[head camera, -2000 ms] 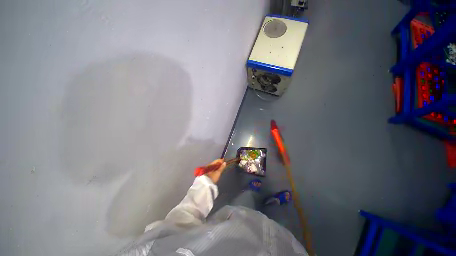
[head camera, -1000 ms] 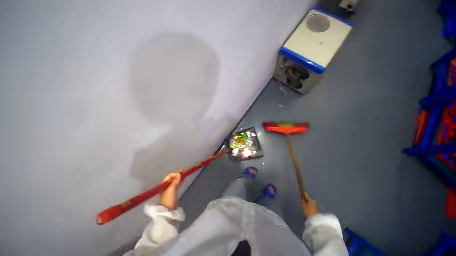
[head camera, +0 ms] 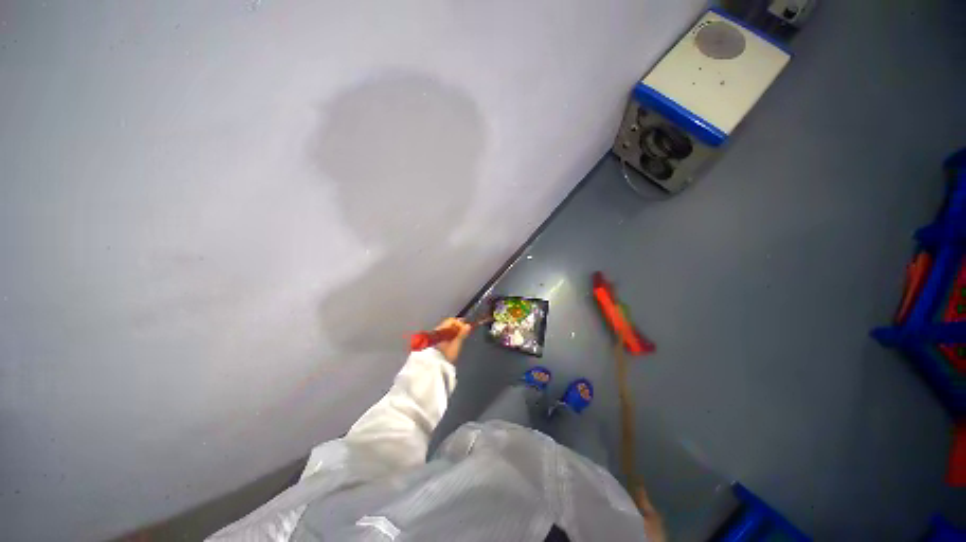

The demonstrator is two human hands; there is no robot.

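My left hand (head camera: 453, 339) is shut on the red handle of the long-handled dustpan, whose end points toward the camera. The dark square dustpan (head camera: 519, 325) lies on the floor near the wall's foot, with white, green and yellow litter in it. My right hand (head camera: 650, 521) is at the lower edge, partly cut off, around the upper part of the broom's thin brown handle. The broom's red-orange head (head camera: 621, 313) is on or near the floor right of the dustpan, set at a slant and apart from it.
The pale wall (head camera: 233, 244) fills the left side. A cream box with blue edges (head camera: 712, 79) stands against it ahead. Blue racks (head camera: 919, 318) are at the right edge, and a blue frame (head camera: 754, 519) is at the lower right. My blue shoes (head camera: 577, 395) are just behind the dustpan.
Since one second ago, the broom head has turned from level to slanted and my right hand has moved down to the picture's edge. The dustpan handle has swung more upright, with my left hand nearer the pan.
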